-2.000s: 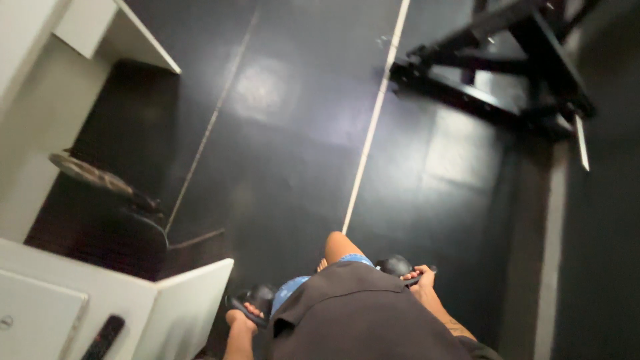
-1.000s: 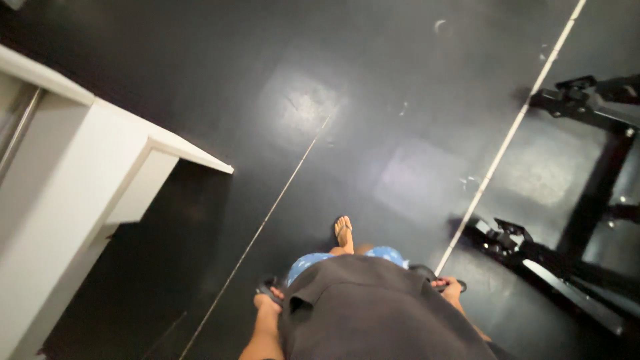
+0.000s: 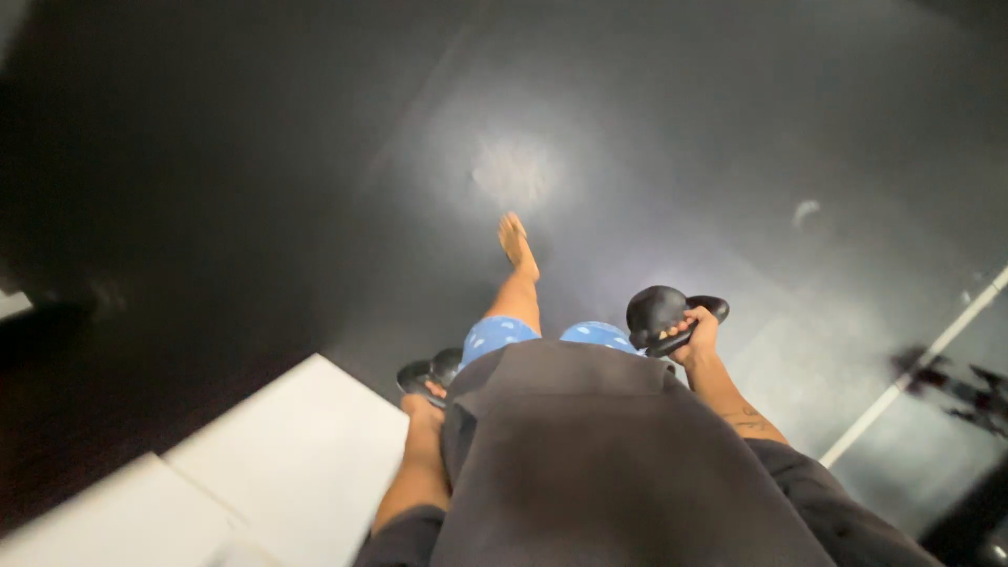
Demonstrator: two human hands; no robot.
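Observation:
My left hand [image 3: 424, 399] is closed round the handle of a black kettlebell [image 3: 415, 376] beside my left hip; my shirt partly hides it. On the other side, my right hand [image 3: 694, 329] grips a second black kettlebell [image 3: 656, 309] by its handle, out beside my right thigh. Both weights hang off the floor. Between them are my dark shirt [image 3: 563, 449] and blue patterned shorts [image 3: 494, 334]. One bare foot [image 3: 516, 239] is out in front on the dark floor; the other foot is hidden.
White furniture panels [image 3: 295, 457] stand close by at the lower left. A pale line [image 3: 913, 368] crosses the dark floor [image 3: 622, 157] on the right, with blurred black metal equipment [image 3: 965, 390] at the right edge. Another white edge [image 3: 12, 304] shows at far left.
The view has shifted strongly across the floor. The black frame has slid toward the right edge. Both hands keep hold of the kettlebells; the right one shows more fully now.

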